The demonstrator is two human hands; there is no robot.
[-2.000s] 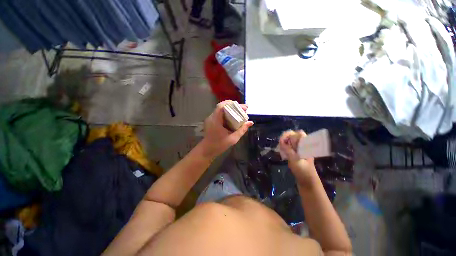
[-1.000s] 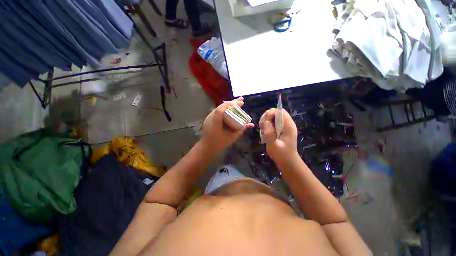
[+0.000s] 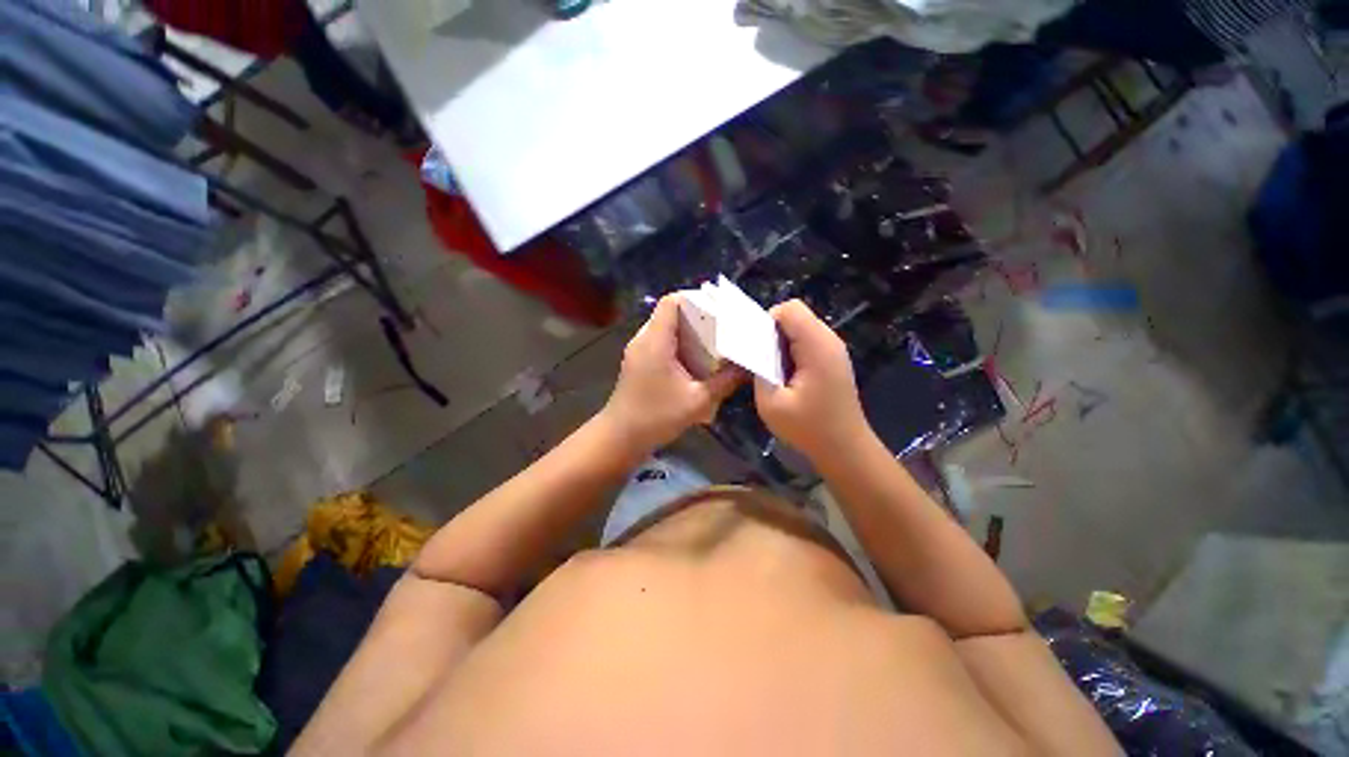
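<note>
My left hand (image 3: 658, 377) is closed around a small stack of white card tags (image 3: 701, 334) in the middle of the view. My right hand (image 3: 812, 382) is close beside it and grips a white card (image 3: 749, 331) by its right edge. The card leans over the stack, and the two meet or overlap. Both hands are in front of my body, below the white table's near corner. The fingertips behind the cards are partly hidden.
A white-topped table (image 3: 592, 104) is ahead. Black shiny plastic packs (image 3: 873, 252) lie below it. Blue-grey garments (image 3: 89, 222) hang on a dark rack at left. Green (image 3: 156, 651), yellow (image 3: 348, 544) and red (image 3: 503, 266) cloth heaps lie on the floor.
My right hand has moved left and brought its card against the stack in my left hand. The view has turned right, with the table shifting up and left.
</note>
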